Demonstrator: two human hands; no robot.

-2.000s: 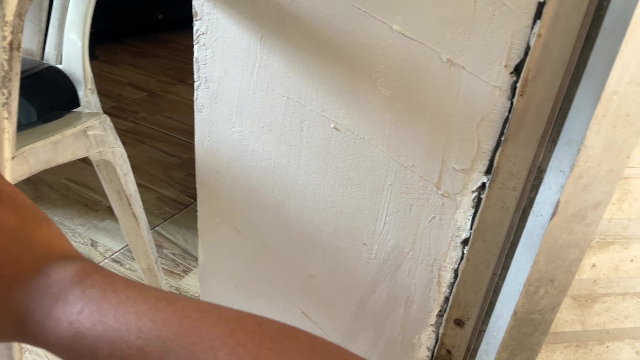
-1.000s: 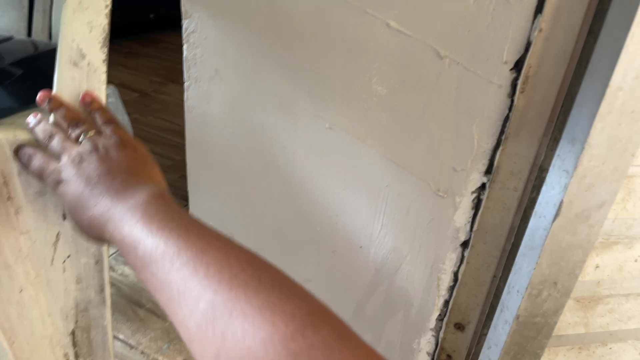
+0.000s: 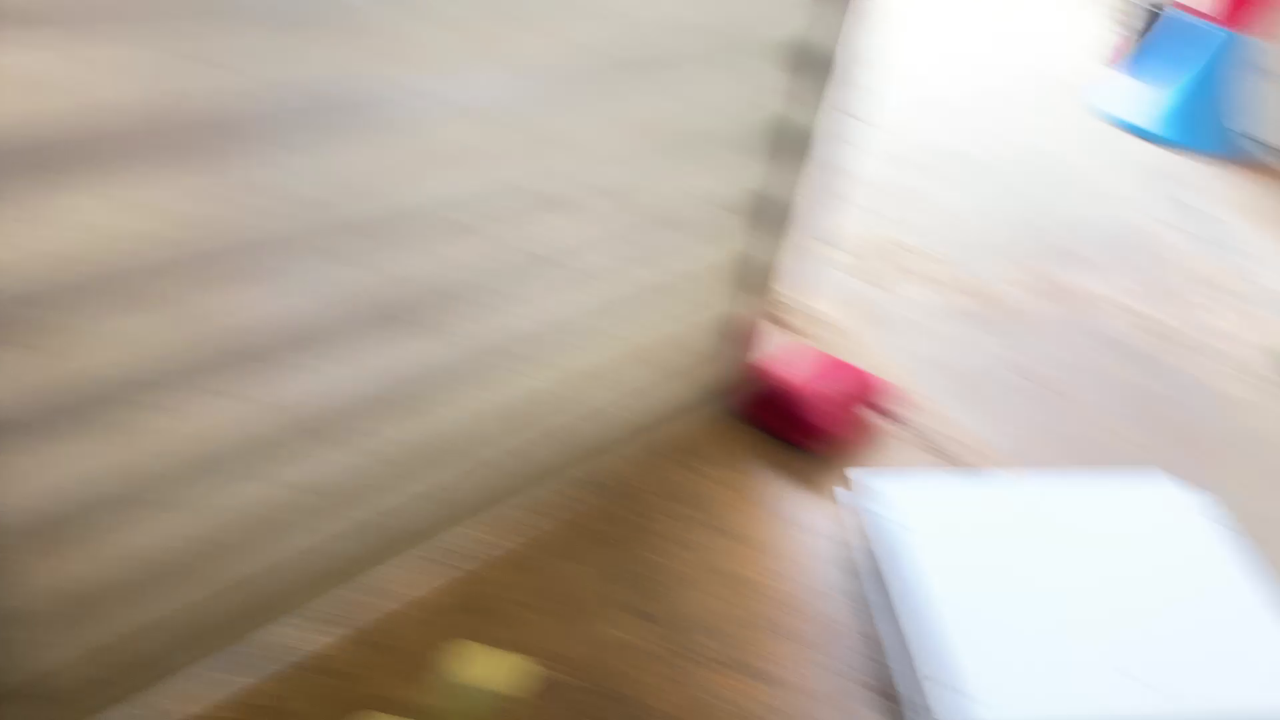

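Neither of my hands shows in the head view, which is heavily blurred by motion. A beige ribbed panel or door (image 3: 380, 240) fills the left and upper middle. At the foot of its right edge lies a red object (image 3: 810, 395), too smeared to name. A flat white object (image 3: 1060, 590) with a pale side edge takes up the lower right. What my hands hold or touch cannot be seen.
Brown flooring (image 3: 620, 590) runs along the foot of the panel, with a small yellow object (image 3: 490, 668) on it. Bright, pale ground (image 3: 1000, 270) extends beyond the red object. A blue object (image 3: 1180, 85) is at the top right.
The view has swung far from the white wall section and the plastic chair. The hand and forearm that reached across at the left are out of sight.
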